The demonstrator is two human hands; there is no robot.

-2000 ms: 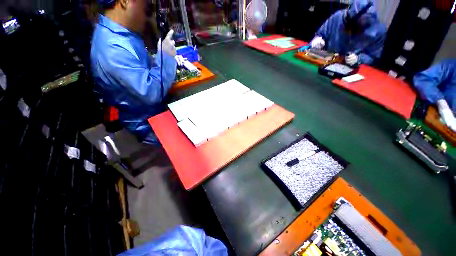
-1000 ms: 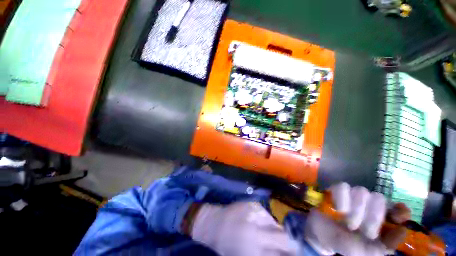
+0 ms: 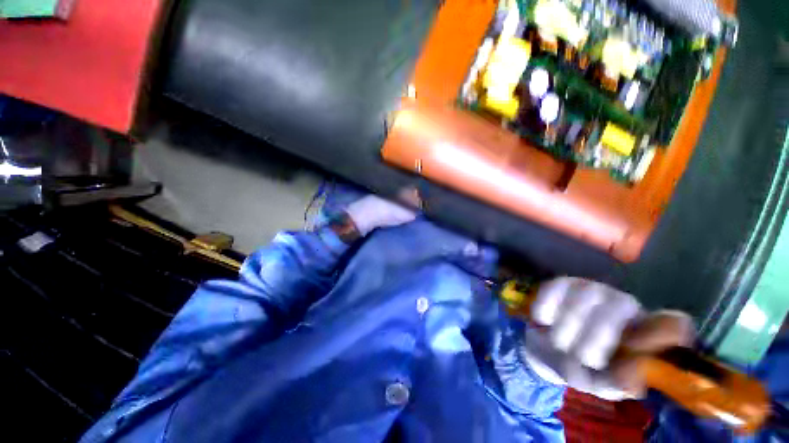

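My right hand, in a white glove with some bare fingertips, is closed around an orange electric screwdriver at the lower right; its tip points left, by my smock. My left hand, white-gloved, is below the bench edge at my smock, small and partly hidden; its fingers are not clear. The green circuit board, with yellow blocks and round capacitors, lies in the orange fixture at the upper right. A pale grey heat sink runs along its far edge, cut off by the frame.
A red board with a mint-green sheet is at the upper left. Mint-green sheets lie at the right edge. The dark bench mat ends in front of me. Black stacks stand at the lower left.
The view has swung down towards my smock, and the fixture sits higher and further right. My left hand has moved away from my right hand, to the left. The screwdriver remains in my right hand.
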